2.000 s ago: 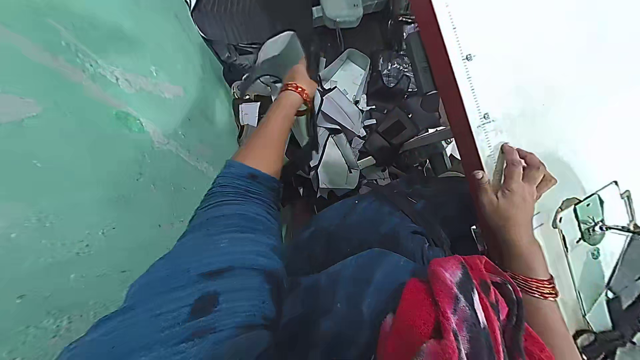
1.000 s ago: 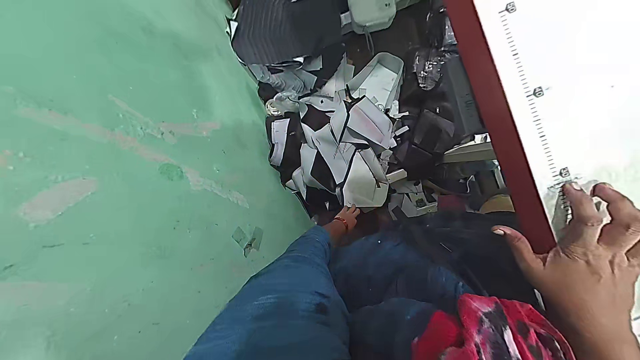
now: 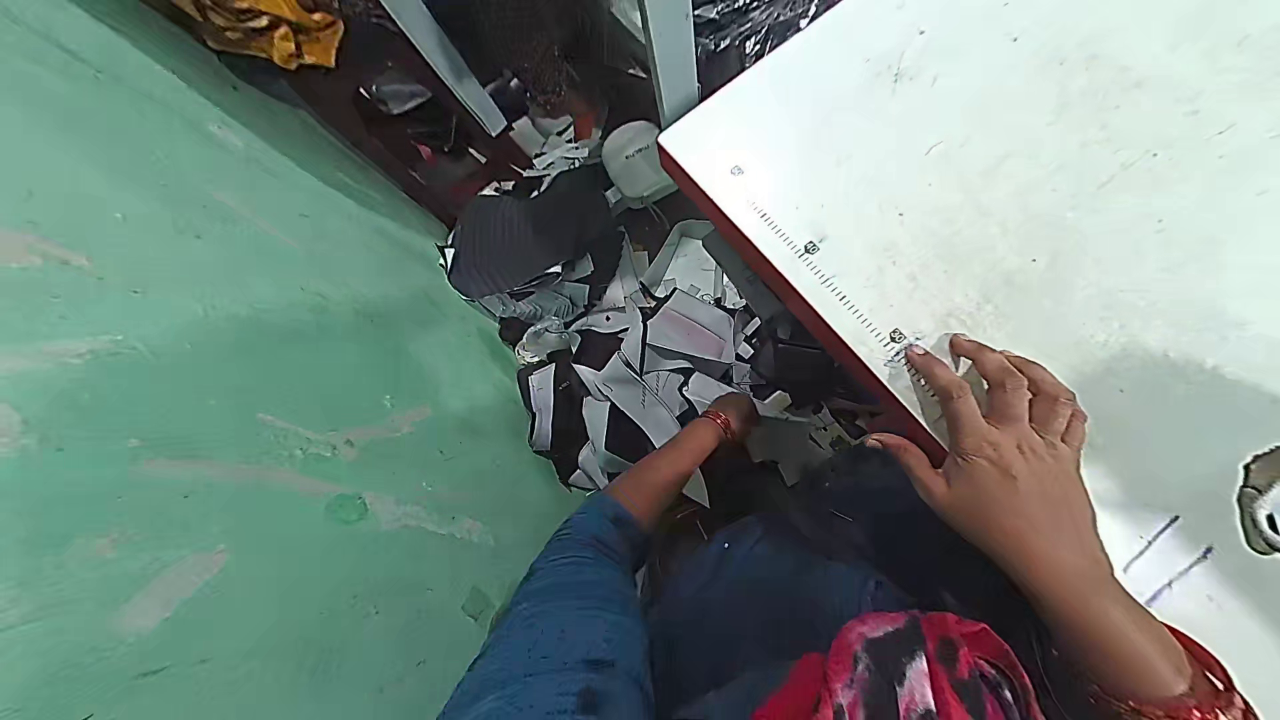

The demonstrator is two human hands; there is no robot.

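Observation:
Below the table edge, my left hand (image 3: 735,415) reaches into a heap of white and dark scraps (image 3: 640,400); its fingers are hidden, so what it touches or holds cannot be told. My right hand (image 3: 1010,450) lies spread on the white tabletop (image 3: 1000,200), fingertips beside the printed ruler scale (image 3: 830,280) and thumb at the red edge. A small greyish piece (image 3: 940,385) shows under its fingers. A white plastic container (image 3: 690,265) lies among the scraps.
A green wall (image 3: 250,400) rises at the left. Dark striped fabric (image 3: 520,235) and a white plastic case (image 3: 635,160) are beyond the heap. Pale metal legs (image 3: 670,60) stand near yellow cloth (image 3: 275,30). A metal part (image 3: 1260,500) shows at the far right.
My left hand has let go of the grey piece it held two seconds ago and is now lower in the heap. My right hand stays on the tabletop. The view has shifted and turned.

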